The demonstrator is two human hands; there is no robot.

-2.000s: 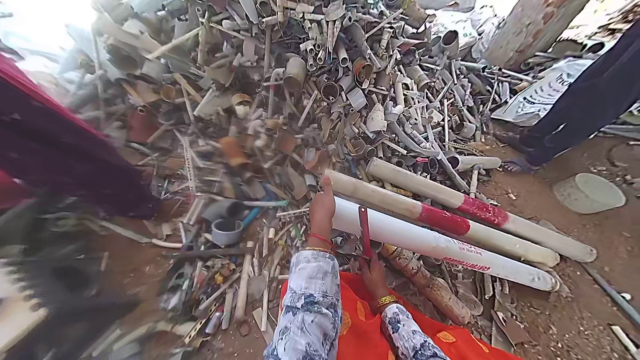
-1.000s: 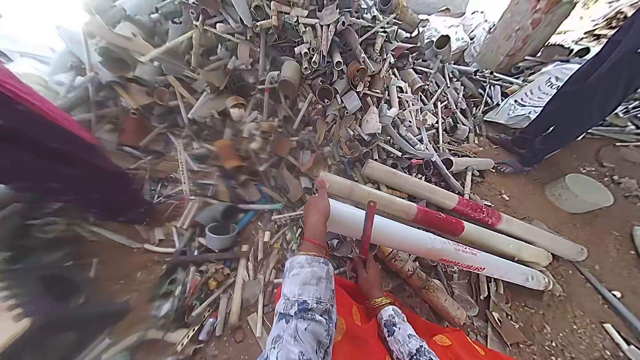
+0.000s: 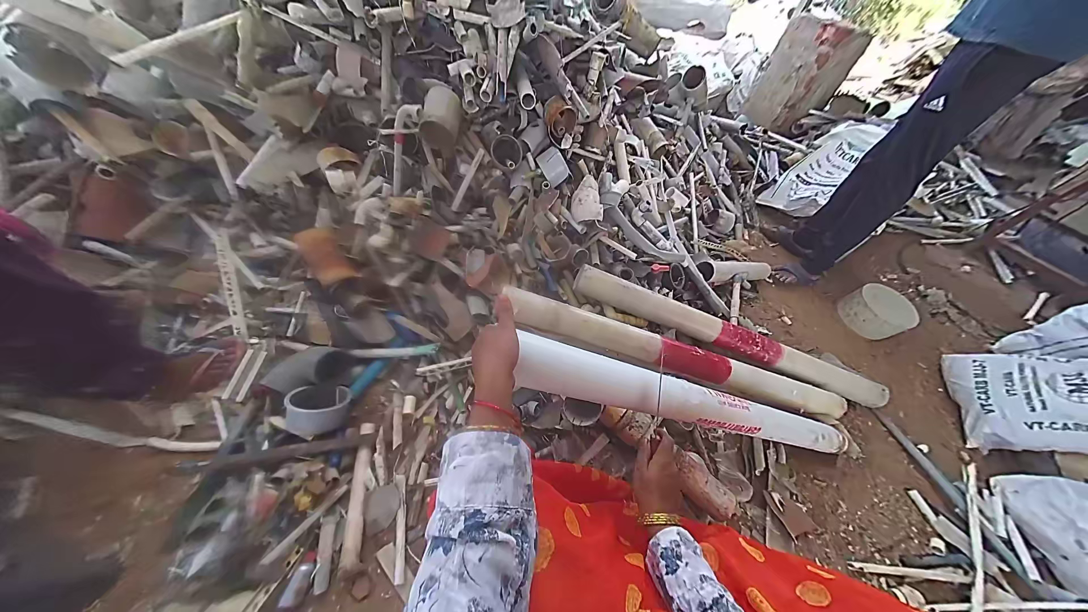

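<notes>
My left hand [image 3: 495, 353] grips the near left end of a white plastic pipe [image 3: 595, 374] with red printing, its fingertips beside the end of a cream pipe with a red band [image 3: 586, 323]. My right hand [image 3: 659, 476] is closed around a thin-bladed hand tool [image 3: 660, 391], seen edge-on, which stands upright across the white pipe. Its kind is unclear. Behind lies a second cream pipe with a red band [image 3: 654, 303], roughly parallel. A rough log-like piece [image 3: 701, 484] lies under the white pipe, beside my right hand.
A large heap of plastic pipe scraps [image 3: 442, 195] rises ahead. A person in dark trousers [image 3: 901, 144] stands at the right, near a whitish tub [image 3: 877, 310] and printed sacks [image 3: 1011, 399]. Another person's dark clothing [image 3: 68, 314] is at the left.
The tool has turned: its broad red face showed earlier and now only a thin edge shows. My left hand stays on the pipe end.
</notes>
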